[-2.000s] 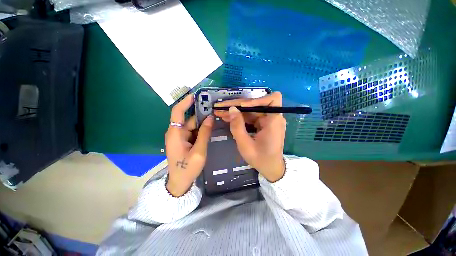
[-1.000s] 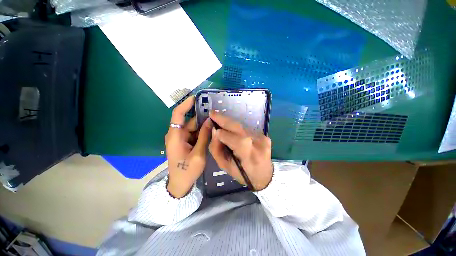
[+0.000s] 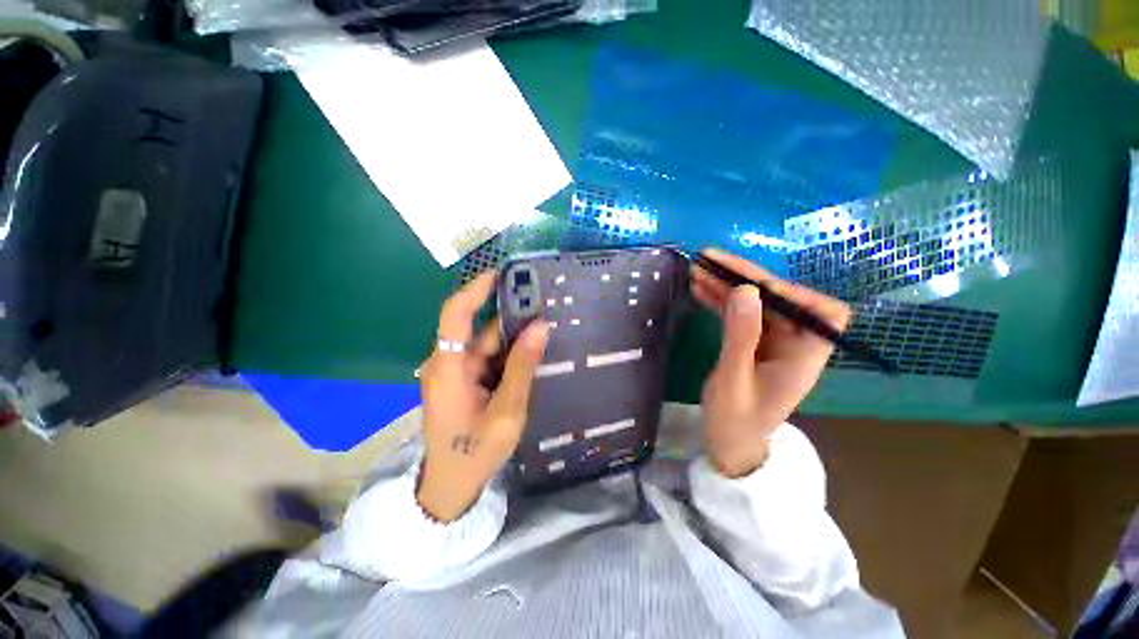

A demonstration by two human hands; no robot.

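Observation:
My left hand (image 3: 472,387) holds the dark grey tablet housing (image 3: 593,399) by its left side, fingers behind the edge and thumb on the inner face. White rectangles and small white squares show on that face, and a camera opening at the upper left corner. My right hand (image 3: 772,352) is to the right of the housing and grips the black tweezers (image 3: 793,312). Their tip is at or near the housing's upper right corner; touching or apart I cannot tell. Black die-cut pads (image 3: 931,340) on clear sheet lie to the right, beside smaller die-cut stickers (image 3: 893,237).
Blue-film liner (image 3: 737,125) lies behind the housing, white paper (image 3: 431,144) left of it, with a small dotted liner sheet (image 3: 472,240) at its corner. Bubble wrap (image 3: 912,75) is at the back right. A dark plastic case (image 3: 125,237) stands left. A cardboard box (image 3: 924,499) is below right.
My right hand and the tweezers have moved from over the housing's camera corner to its upper right corner, uncovering the inner face. The view has shifted slightly.

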